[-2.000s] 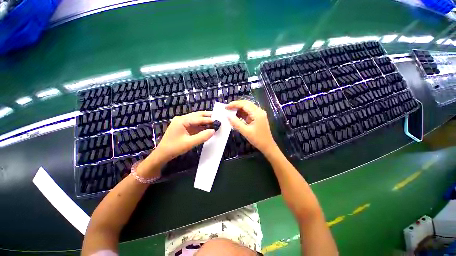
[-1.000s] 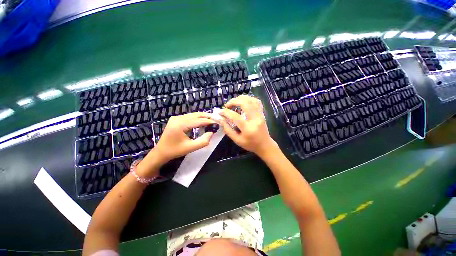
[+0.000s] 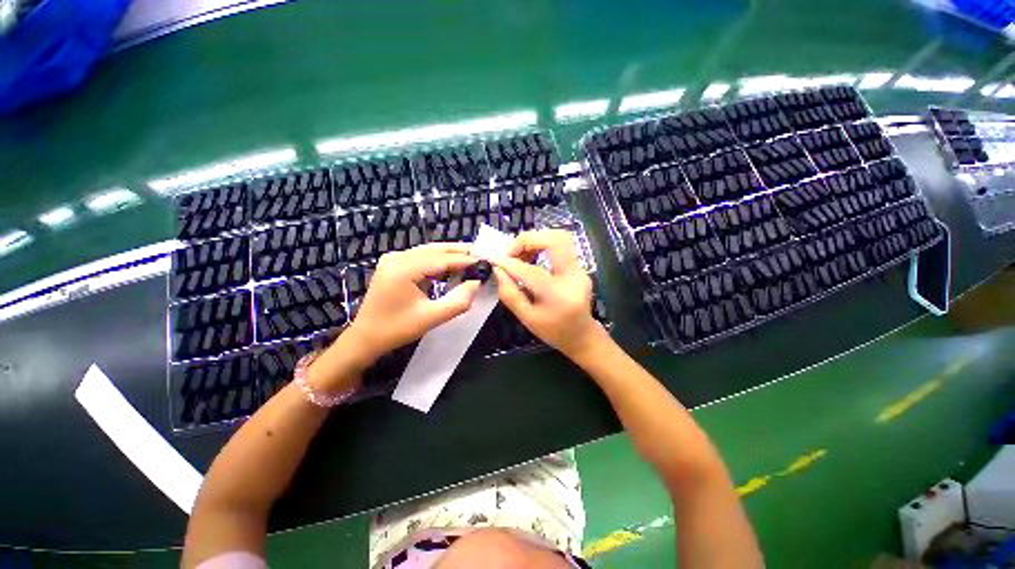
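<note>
My left hand (image 3: 403,302) holds a small black part (image 3: 479,270) between thumb and fingertips. A white label strip (image 3: 436,361) hangs down from between my hands, with its top end (image 3: 493,239) above the part. My right hand (image 3: 551,291) pinches at the strip beside the black part, its fingertips close to the left ones. Pieces on the strip are too small to make out. Both hands are over the clear blister tray (image 3: 212,272) filled with black parts, and they hide its lower right pockets.
A second blister tray (image 3: 768,211) of black parts lies to the right. Beyond it is another tray (image 3: 979,167), partly cut off. A dark pale-edged flat object (image 3: 929,270) lies at the bench edge. A spare white strip (image 3: 136,436) lies at left, partly behind my forearm.
The strip's lower end swung left, then slightly back right. My right hand has shifted slightly lower, and silvery pocket area shows beyond it. My left hand keeps the black part.
</note>
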